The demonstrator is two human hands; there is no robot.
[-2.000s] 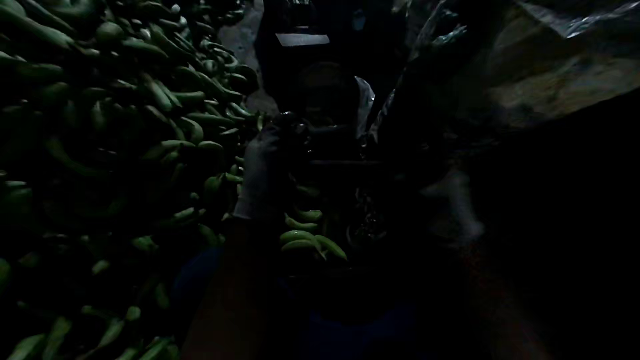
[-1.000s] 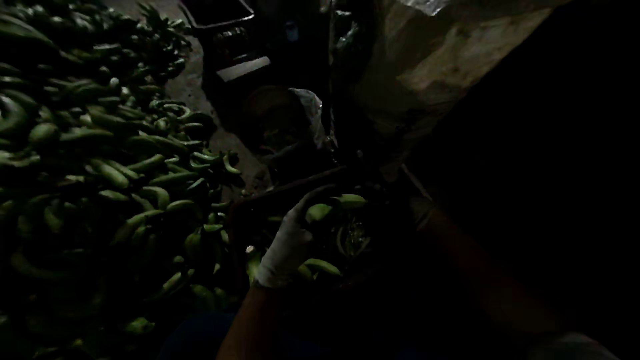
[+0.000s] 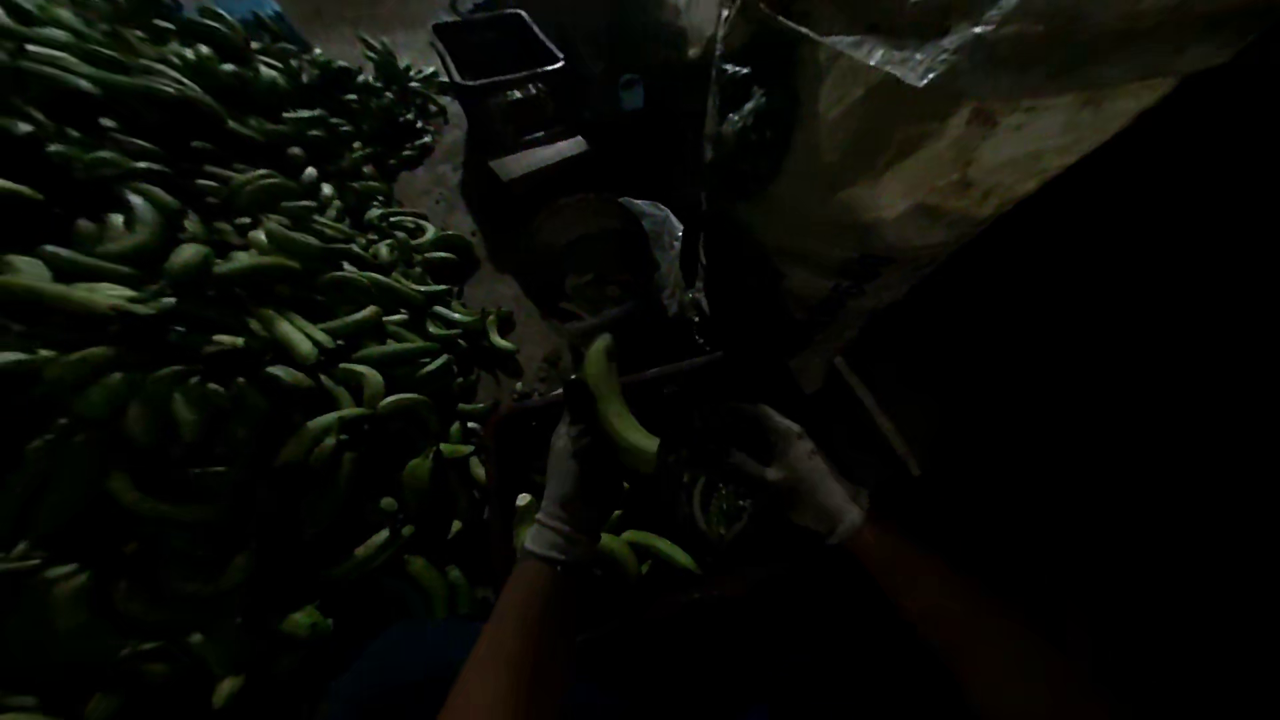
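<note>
My left hand (image 3: 575,480), in a pale glove, is closed around a green banana or plantain (image 3: 622,415) that stands tilted, its upper end pointing away from me. My right hand (image 3: 795,470), gloved too, is just right of the fruit's lower end; its fingertips are lost in the dark, so whether it holds anything cannot be told. Below and between the hands, more green fruit (image 3: 660,549) lies in a dark crate (image 3: 675,368), with some thin pale scraps (image 3: 722,510) beside it.
A large heap of green bananas or plantains (image 3: 260,265) covers the left side. Beyond the crate are a dark round container (image 3: 590,225) with clear plastic at its edge, a black tray (image 3: 500,78) and a pale flat block (image 3: 540,158). A large plastic sheet or sack (image 3: 900,150) fills the upper right.
My left hand, which was low over the crate a second ago, now holds up a green fruit. The right hand has come in closer to it. The view has shifted.
</note>
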